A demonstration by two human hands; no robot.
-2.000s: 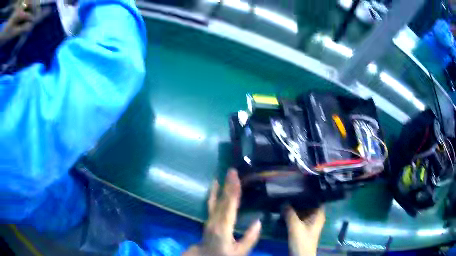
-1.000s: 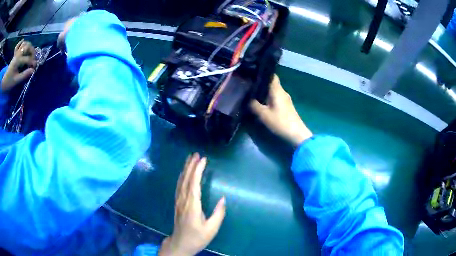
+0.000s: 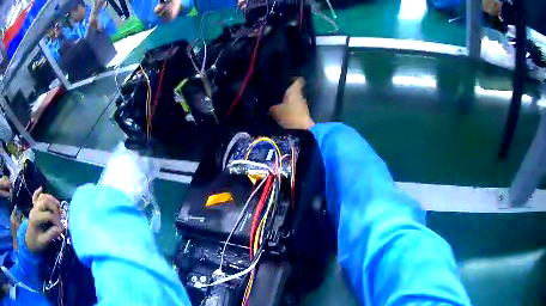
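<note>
An open black electronic unit (image 3: 206,215) lies in front of me, with an orange label (image 3: 219,199), a blue-white board (image 3: 245,149) at its far end and red wires (image 3: 260,206) along it. A white cable (image 3: 236,277) crosses its near part. My right hand (image 3: 292,109) reaches past it to a second black unit (image 3: 263,72) behind. The fingers are partly hidden against the dark housing, so I cannot tell if they grip it. I cannot make out my left hand.
A blue sleeve (image 3: 123,239), seemingly a neighbour's, is at the left, beside a crumpled whitish, plastic-like thing (image 3: 129,170). Another person's hand (image 3: 45,221) holds wires at far left. A further black unit (image 3: 137,104) stands at back left. A metal rail (image 3: 455,197) and post (image 3: 530,173) are right.
The view has swung. My right hand has left the near unit's side and reached to another unit farther back. My left hand, open before, is no longer visible.
</note>
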